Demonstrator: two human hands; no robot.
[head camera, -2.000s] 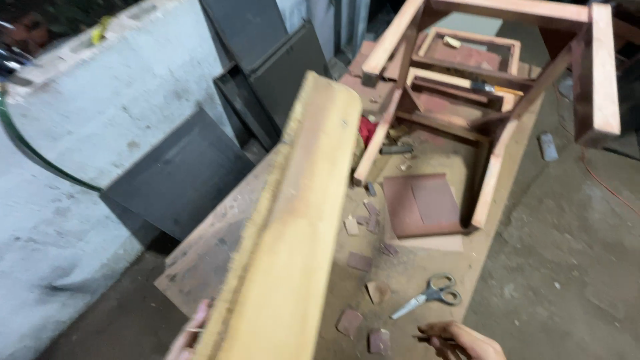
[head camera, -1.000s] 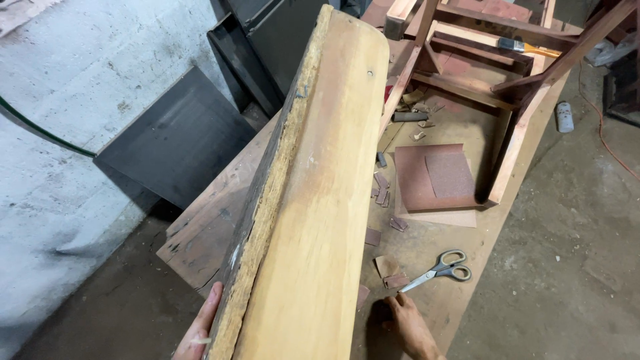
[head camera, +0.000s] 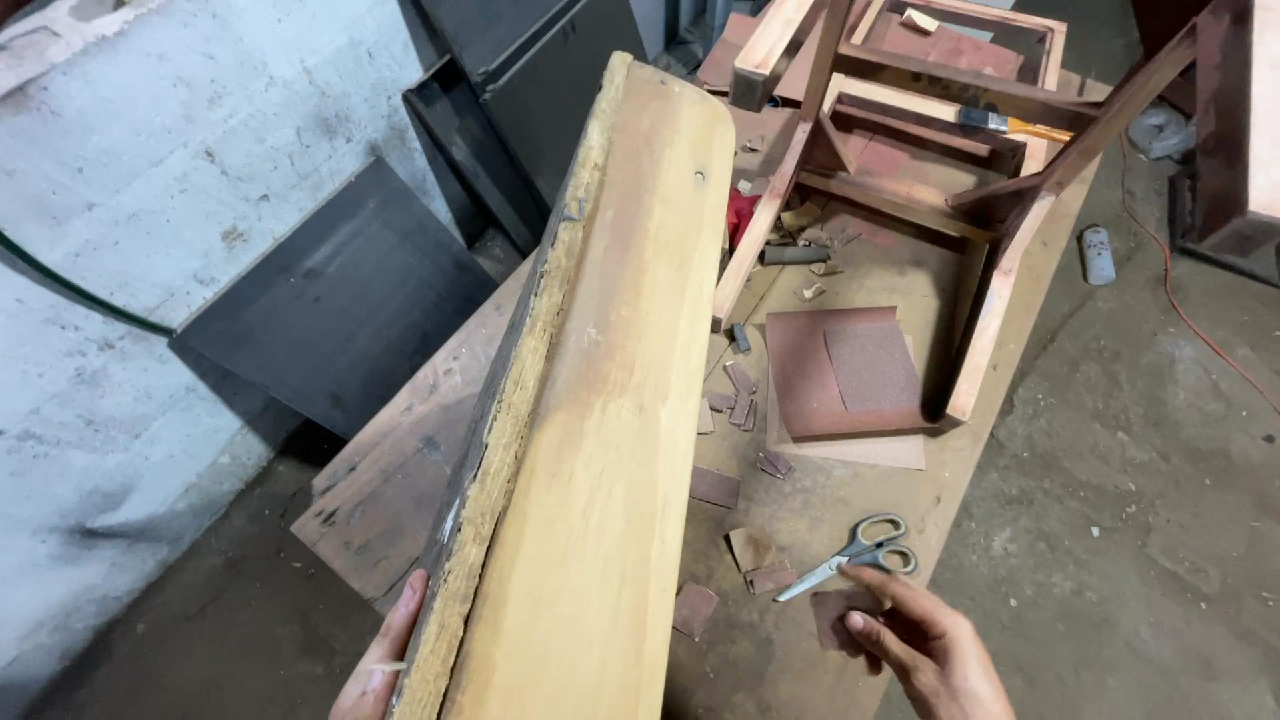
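Note:
A long pale wooden board (head camera: 610, 400) with one rounded corner, a small hole near its top and a rough, crumbling edge stands tilted across the middle. My left hand (head camera: 385, 650) holds it by the rough left side, near the bottom; part of that hand is out of view. At the lower right, my right hand (head camera: 925, 640) pinches a small brown piece of sandpaper (head camera: 838, 620) between thumb and fingers. Just above those fingers lie scissors (head camera: 860, 555) with grey handles. Sandpaper scraps (head camera: 695, 610) and larger sandpaper sheets (head camera: 800, 385) rest on the workbench.
A wooden frame (head camera: 985, 330) stands on the workbench (head camera: 965, 480), with a paintbrush (head camera: 1010, 124) across it. Dark panels (head camera: 340, 300) lean by the whitewashed wall (head camera: 130, 180). On the floor at the right are a can (head camera: 1097, 255) and an orange cord (head camera: 1185, 310).
My right hand has come up beside the scissors, and a piece of sandpaper now shows in its fingers. The left hand stays on the board's rough side.

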